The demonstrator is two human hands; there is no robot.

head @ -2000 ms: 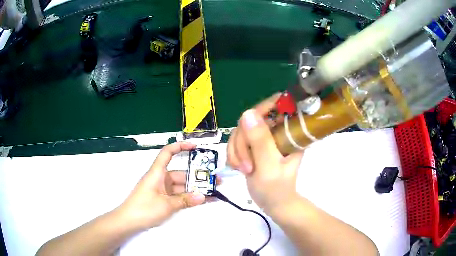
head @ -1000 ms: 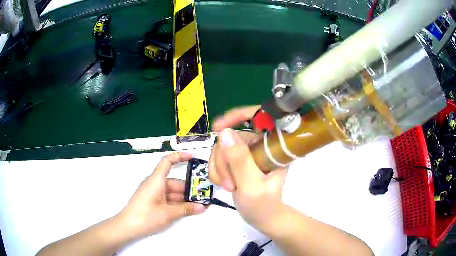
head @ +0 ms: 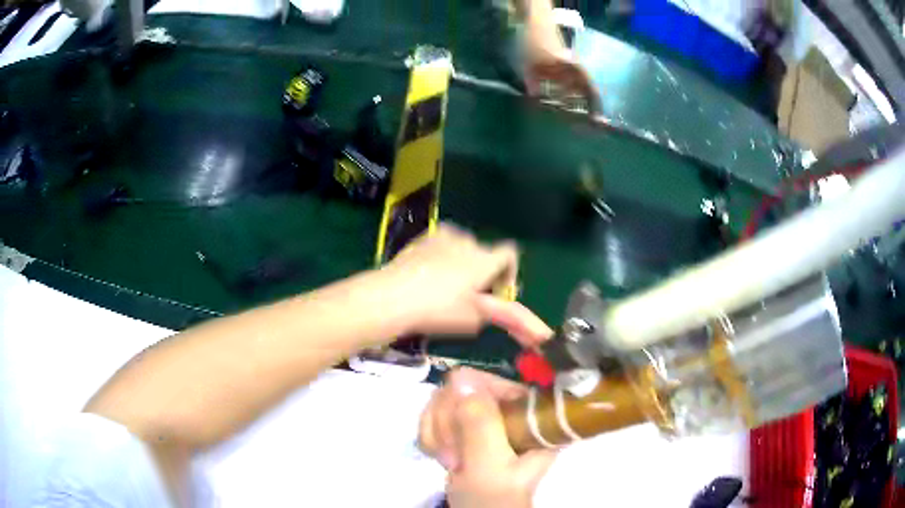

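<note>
My left hand [head: 452,283] is blurred and reaches over the green belt, just right of the striped bar. A small yellow part of an adapter unit [head: 508,291] shows between its thumb and fingers; the rest is hidden. My right hand [head: 481,427] is closed around the front of the glue gun [head: 595,409], over the white sheet. The gun's amber barrel points left, and its nozzle tip is hidden by the fingers. The red part is close to my left thumb.
The striped guard bar [head: 419,164] crosses the conveyor belt [head: 268,218]. Open units [head: 357,174] lie left of it. A red basket [head: 779,466] with black units stands right. A whitish hose [head: 764,253] runs upper right. Another person's hand [head: 556,79] is opposite.
My left hand has moved from the white sheet up and over the belt, and the unit has left the sheet's front area. The gun is lower in view. The view has shifted, showing more beyond the belt.
</note>
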